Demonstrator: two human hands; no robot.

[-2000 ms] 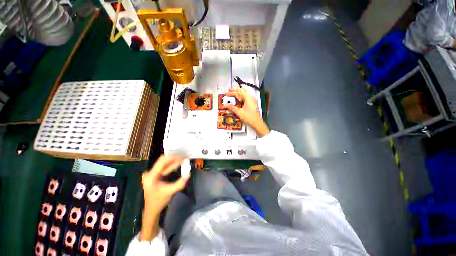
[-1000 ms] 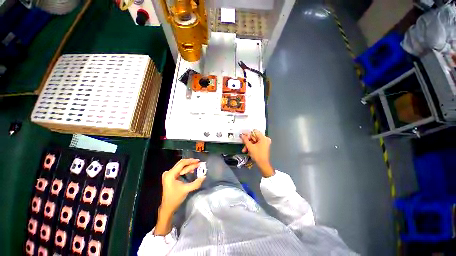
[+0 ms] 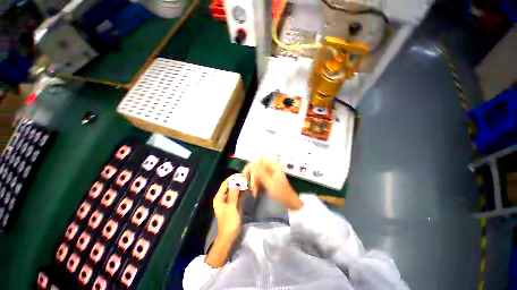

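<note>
My left hand (image 3: 228, 205) holds a small white housing (image 3: 237, 182) with a dark round centre, in front of the machine base. My right hand (image 3: 271, 180) is close beside it, blurred, its fingers near the housing; whether it holds anything is not clear. The gold press head (image 3: 329, 73) stands over the right-hand orange fixtures (image 3: 316, 128). A white piece (image 3: 321, 111) sits in the upper one, under the press head. Another orange fixture (image 3: 287, 102) with a dark centre is apart on the left of the white base (image 3: 258, 133).
A black tray (image 3: 148, 201) of pink-rimmed and white housings lies on the green bench at left. Behind it are a pale slip (image 3: 169, 145) and a stack of carrier sheets (image 3: 180, 97). Another dark tray (image 3: 22, 164) is at far left. A grey floor aisle (image 3: 391, 187) runs at right.
The view has swung left. The press head now stands over the right-hand fixtures. My right hand has left the base's front edge and come to the housing in my left hand.
</note>
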